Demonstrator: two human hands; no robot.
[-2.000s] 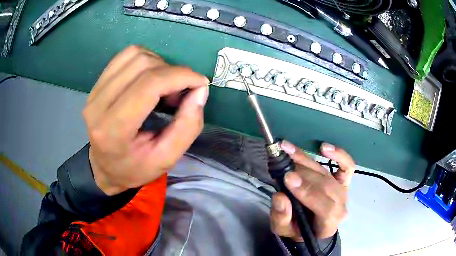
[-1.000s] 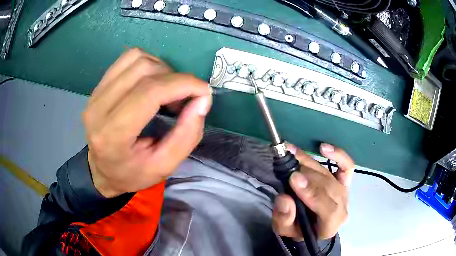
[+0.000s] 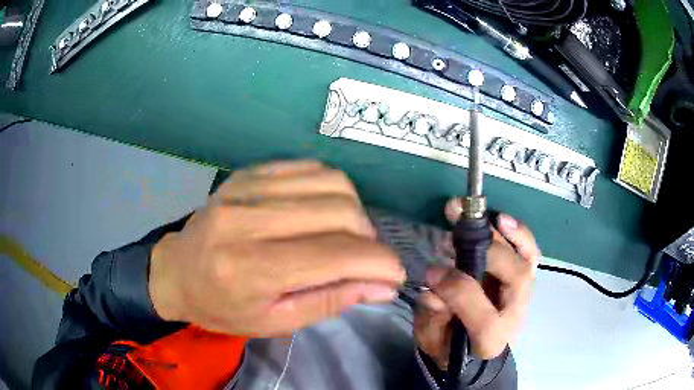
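My right hand [image 3: 487, 289] holds the soldering iron [image 3: 475, 164] by its black handle, barrel upward; its tip overlaps the gap between the two strips in view, contact cannot be told. My left hand [image 3: 281, 247] is over my lap, back of the hand up, thumb and fingertips pressed together, slightly blurred. A thin pale strand, perhaps solder wire [image 3: 287, 358], shows below it; whether it is in the fingers is unclear. The pale light strip [image 3: 392, 131] lies on the green mat with wavy wire along it. The dark strip with white discs [image 3: 380, 53] lies behind it.
Other silvery strips [image 3: 91, 32] lie at the upper left. The yellow sponge in its tray [image 3: 638, 164] is at the right, below a green holder [image 3: 656, 61]. Pen-like tools [image 3: 525, 55] lie at the upper right. A blue holder [image 3: 663, 305] and a black cable [image 3: 586, 278] are lower right.
My left hand has moved down and right, away from the pale strip, and turned back up. The iron has swung upright and its tip has moved right, off the strip's left part.
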